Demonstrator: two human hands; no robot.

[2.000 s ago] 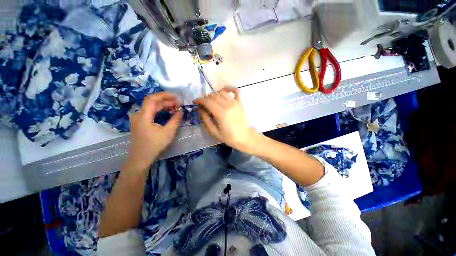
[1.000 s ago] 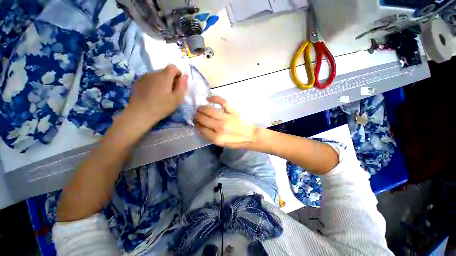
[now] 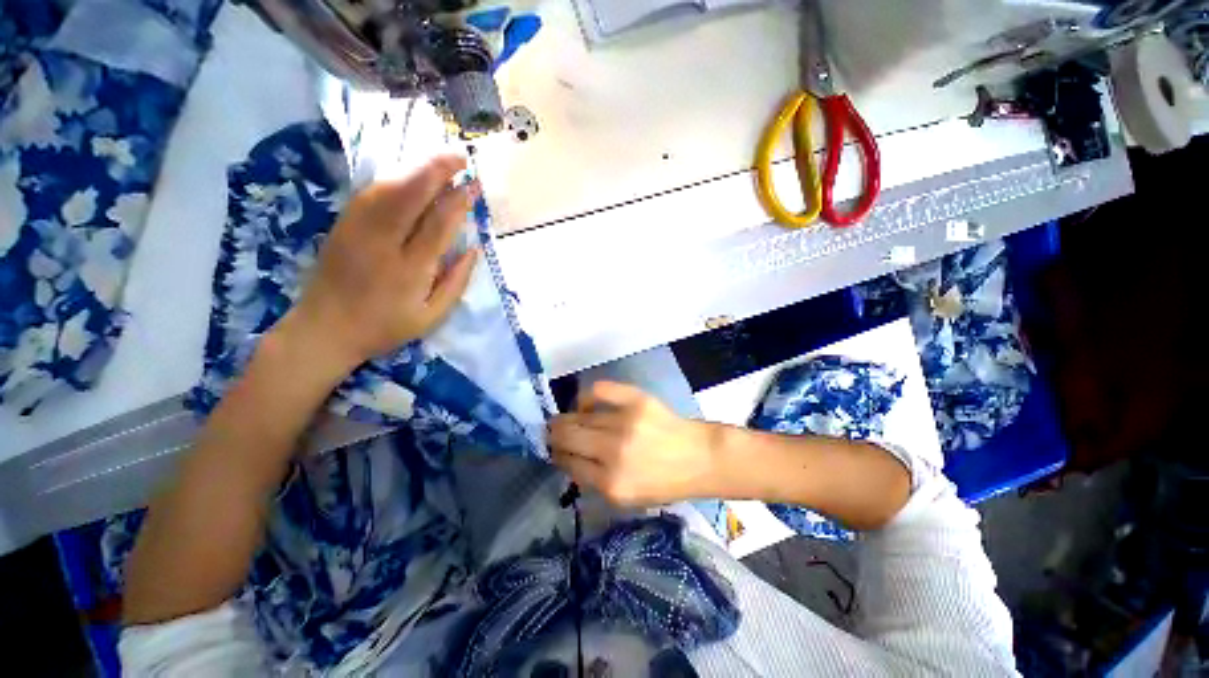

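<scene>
A blue floral fabric piece (image 3: 497,347) runs from near the sewing machine's needle area (image 3: 471,129) down over the table's front edge, its narrow edge pulled straight and its paler side partly up. My left hand (image 3: 391,258) lies on the fabric just in front of the needle area, fingers bent at its edge; the fingertips are partly blurred. My right hand (image 3: 617,444) pinches the lower end of the edge above my lap. The presser foot is too small and bright to make out.
Yellow-and-red-handled scissors (image 3: 819,152) lie on the machine bed. A ruler strip (image 3: 915,219) runs along the front edge. A white spool (image 3: 1156,93) is at far right. Another floral panel (image 3: 80,199) lies at left. A white board (image 3: 908,358) and blue bin (image 3: 1028,457) are below right.
My right hand has moved down toward my lap with the fabric's end, drawing the edge straight. My left hand stays near the needle. The view has shifted, and the floral pieces at left have spread apart.
</scene>
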